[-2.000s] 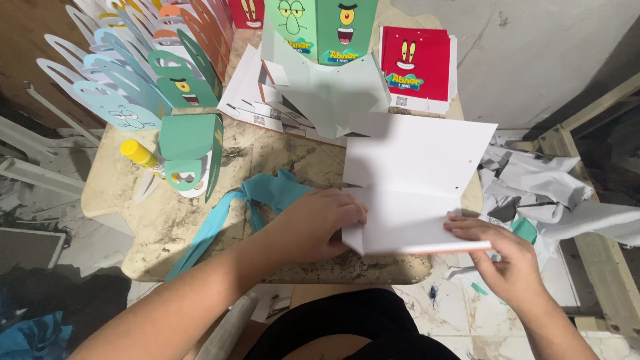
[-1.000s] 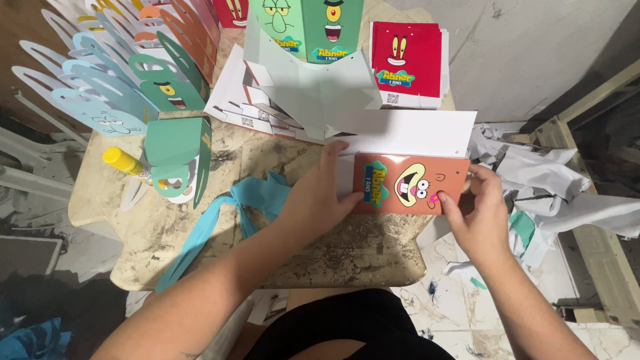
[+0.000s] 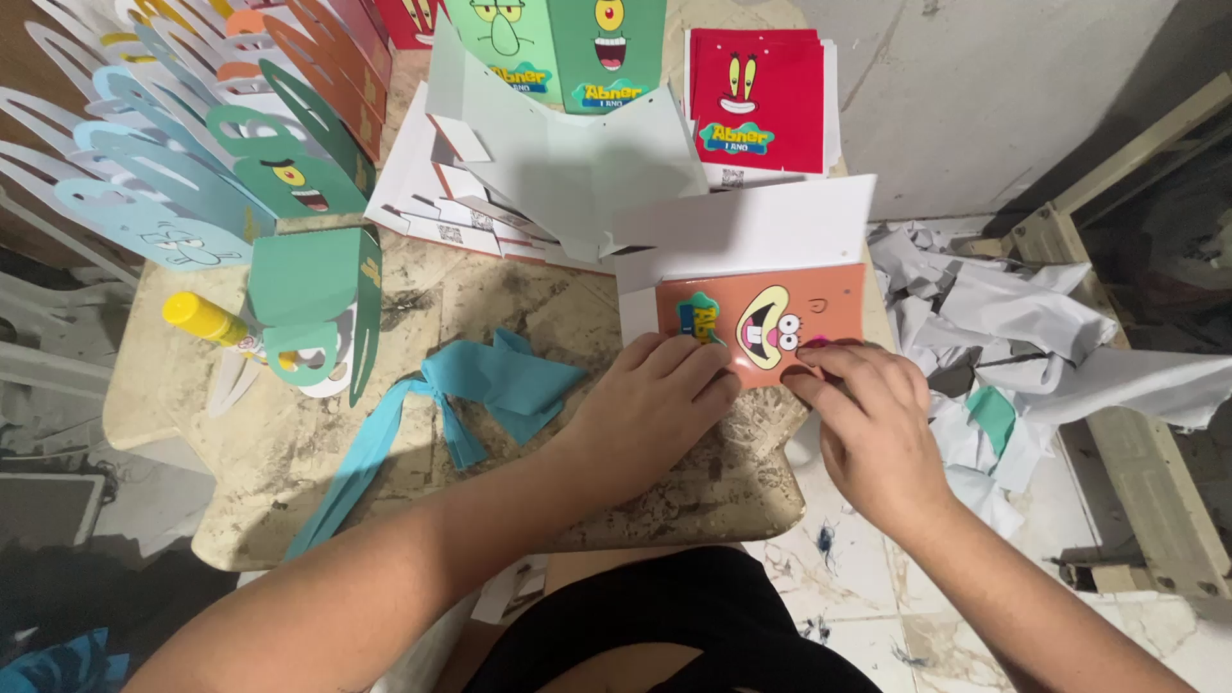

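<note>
A white card sheet [image 3: 751, 226] lies at the right of the worn table, its near part folded over so that a brown printed cartoon face [image 3: 760, 332] shows. My left hand [image 3: 654, 414] presses on the near left edge of the brown panel. Thumb and fingers of my right hand [image 3: 871, 414] pinch its near right edge. Beyond the sheet stands a pale, partly unfolded card [image 3: 577, 173]. To the left of my left hand lies a knotted blue cloth strip [image 3: 491, 380]. A yellow glue stick [image 3: 202, 318] is beside a green card box [image 3: 303, 274] farther left.
Rows of cartoon card boxes with handles [image 3: 173, 212] stand at the back left. Green printed boxes [image 3: 606, 58] and a stack of red printed cards [image 3: 760, 96] are at the back. Crumpled white scraps [image 3: 1011, 308] lie past the table's right edge, near a beige metal frame [image 3: 1136, 385].
The near flap of the white sheet was raised and is now folded over, with its brown printed side showing. My left hand has moved from the panel's left side to its near edge.
</note>
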